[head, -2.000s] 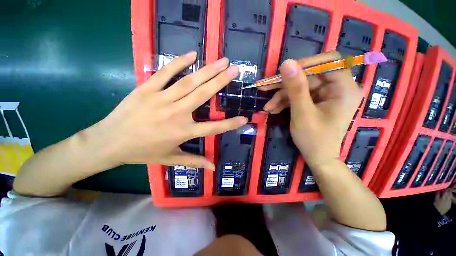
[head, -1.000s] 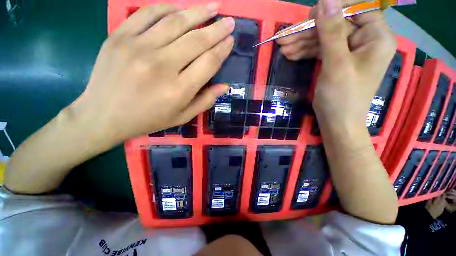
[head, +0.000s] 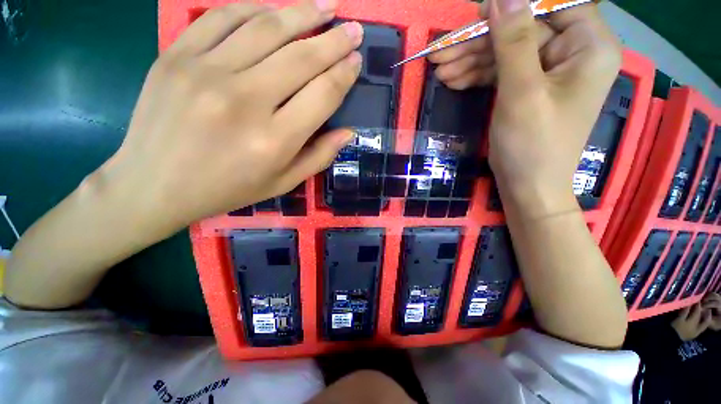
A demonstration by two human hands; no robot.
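My right hand (head: 545,102) holds tweezers (head: 466,33) like a pen, tip pointing left. The tip is beside a small black square sticker (head: 382,59) near the upper end of a phone (head: 371,102) in the upper row. My left hand (head: 237,110) lies over the tray's upper left, holding nothing visible, its fingertips on that phone's upper part. A clear carrier sheet (head: 395,175) with dark squares lies across the lower parts of several upper-row phones. The red foam tray (head: 313,260) holds two rows of phones; lower-row phones (head: 352,276) show black squares near their upper ends.
More red foam trays with phones (head: 656,252) stand at the right. A green bench surface (head: 71,95) shows at the left. Another person's hands (head: 696,322) are at the lower right edge. A white and yellow item is cut off at the left edge.
Both hands moved up from the sheet to the phone's upper end. The tray shifted lower and left in the picture. In the last second the fingers drew back slightly, uncovering the black square.
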